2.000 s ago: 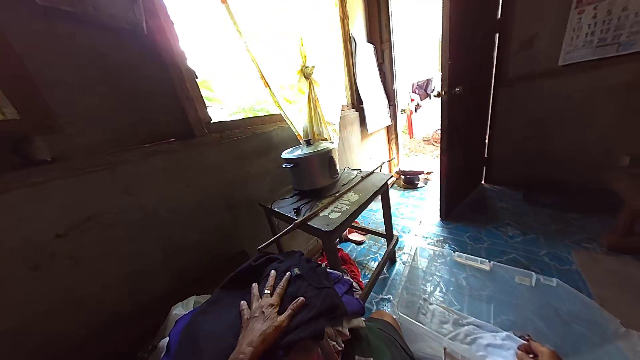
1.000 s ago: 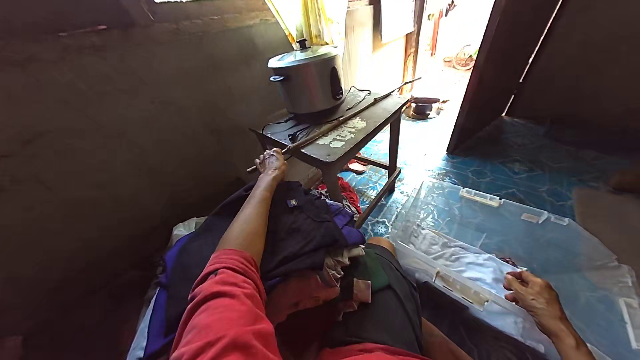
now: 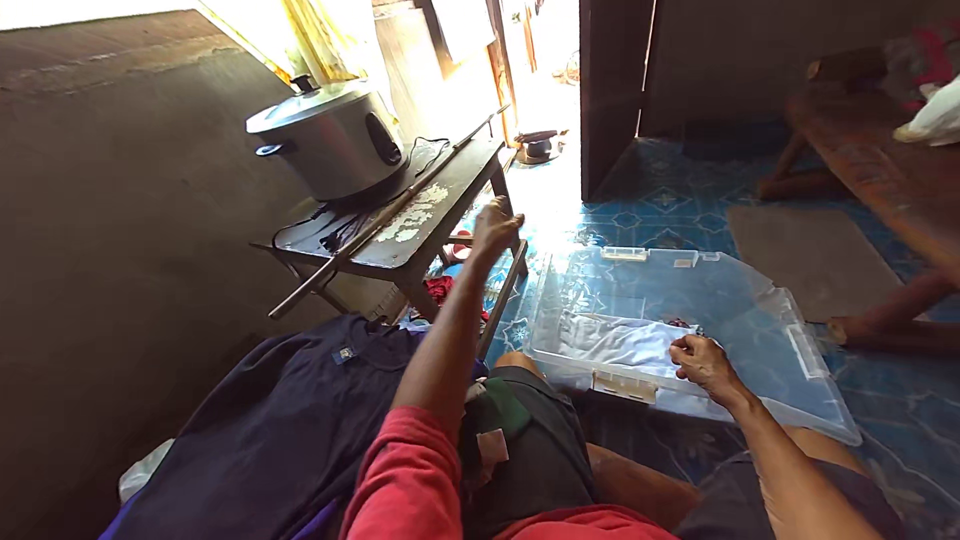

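Note:
My left hand (image 3: 496,227) is raised in the air just right of the low table, its fingers curled; whether it holds anything cannot be told. My right hand (image 3: 701,365) is over the near part of a clear plastic storage bin (image 3: 720,274), fingers bent, beside a folded white cloth (image 3: 622,341); whether the fingers pinch something is unclear. Dark navy clothing (image 3: 277,420) lies in a pile at my left. On the table (image 3: 442,214), whose paint is peeling, stands a rice cooker (image 3: 322,142) with its lid on, and a long thin stick (image 3: 390,211) lies slantwise beside it.
A wooden bench (image 3: 877,150) with cloths stands at the right, near a brown mat (image 3: 817,255) on the blue patterned floor. A dark door (image 3: 615,90) stands ajar, a pot (image 3: 538,147) by the doorway. Red cloth (image 3: 439,290) lies under the table.
My left hand was on the dark clothing, then at the stick's near end, and is now raised to the right of the table. My right hand stays by the bin. The view has shifted.

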